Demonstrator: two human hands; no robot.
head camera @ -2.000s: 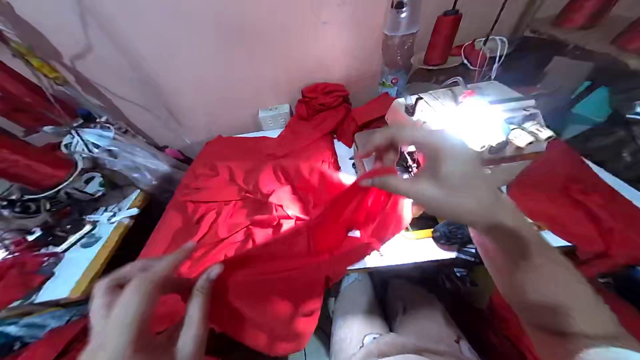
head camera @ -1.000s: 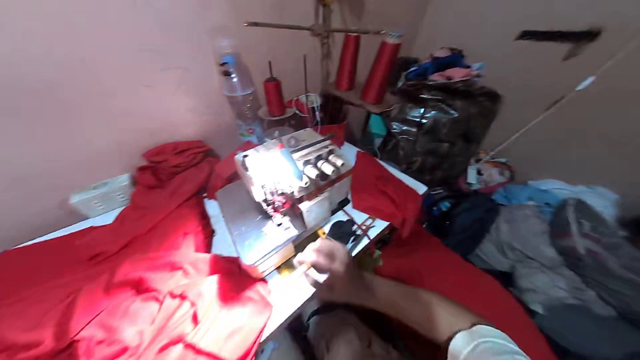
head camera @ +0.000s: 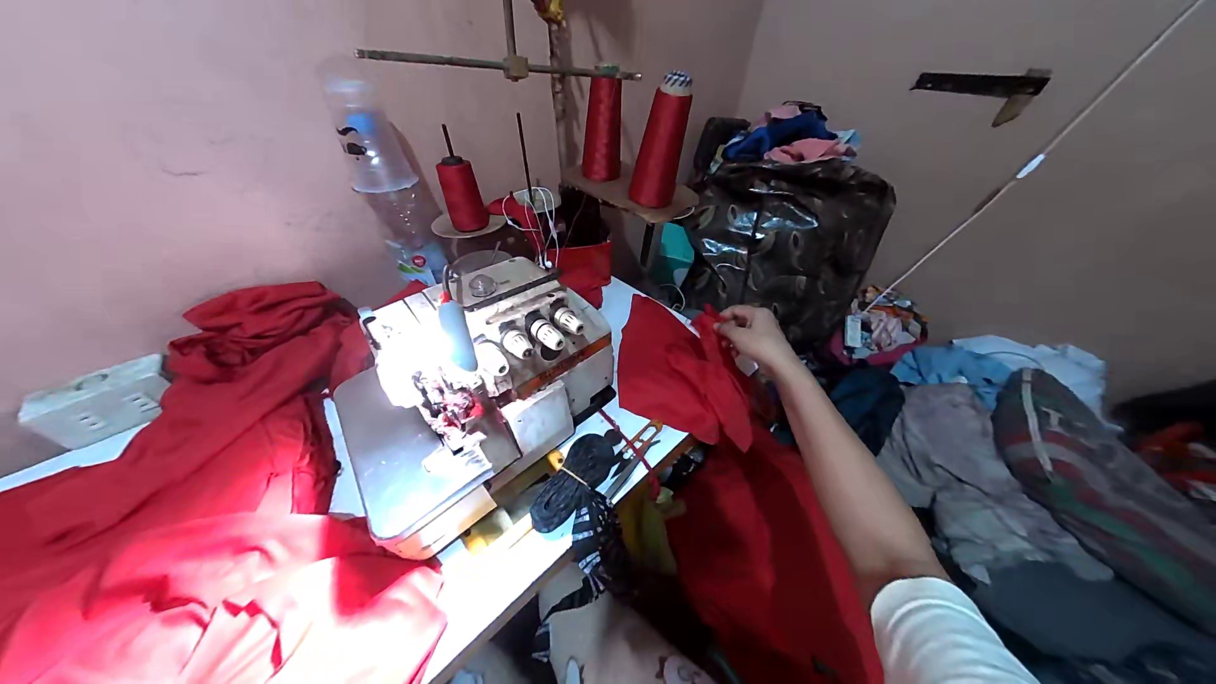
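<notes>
My right hand [head camera: 752, 336] reaches to the far right of the table, its fingers closed on the upper edge of a red fabric piece [head camera: 670, 366]. That fabric lies over the table's right end and more red cloth hangs below it. Left of it stands an overlock sewing machine [head camera: 541, 351] with its lamp lit over the needle area. A large heap of red fabric [head camera: 228, 589] covers the table to the left of the machine. My left hand is out of view.
A bundle of black cord [head camera: 573, 480] and scissors [head camera: 635, 456] lie before the machine. Red thread cones [head camera: 660, 142] stand on a stand behind it. A plastic bottle [head camera: 408, 223] and a white socket box [head camera: 95, 401] are near the wall. Piled clothes [head camera: 950, 465] lie at right.
The view has swung right. Two seconds ago both hands were at red fabric before the machine; now the right hand has moved to the red fabric at the table's right end, and the left is out of view.
</notes>
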